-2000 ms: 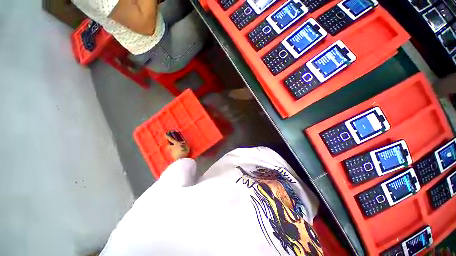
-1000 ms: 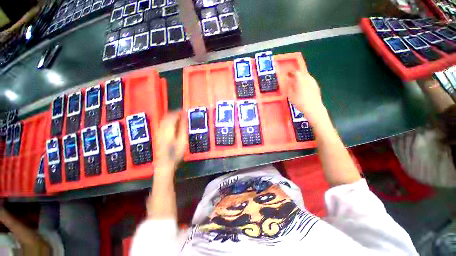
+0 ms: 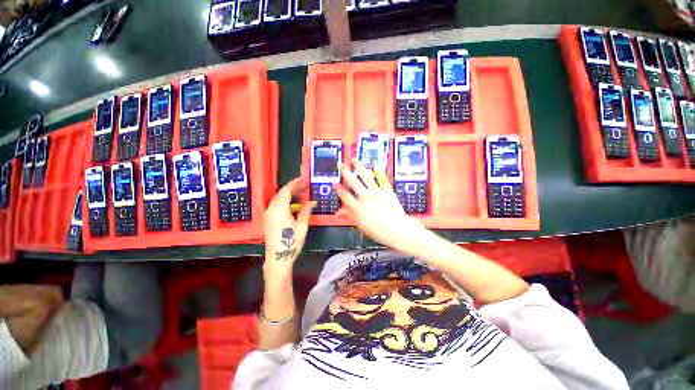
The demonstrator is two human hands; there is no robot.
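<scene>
A red-orange phone tray [image 3: 457, 179] lies in front of me with lit keypad phones in two rows. My left hand [image 3: 288, 221] is at the tray's front left corner, thumb and fingers apart, beside the leftmost front phone [image 3: 326, 164]. My right hand [image 3: 373, 202] reaches over the tray with fingers spread. It covers the keypad of the second front phone [image 3: 373, 149], its fingertips between that phone and the leftmost one. Yellow finger covers show on both hands. The third front phone [image 3: 411, 164] lies beside my right hand. Neither hand visibly lifts a phone.
Another phone tray [image 3: 236, 84] is on the left, with further trays beyond it. A filled phone tray [image 3: 575, 99] is on the right. Stacked dark phones [image 3: 267, 34] stand behind the pale metal strip [image 3: 488, 32] and post. A seated person's arm [image 3: 30, 312] is at lower left.
The view has turned from the floor to the bench. Since the second frame, my right hand has moved left from the tray's right side onto the front phones. My left hand is at the leftmost phone.
</scene>
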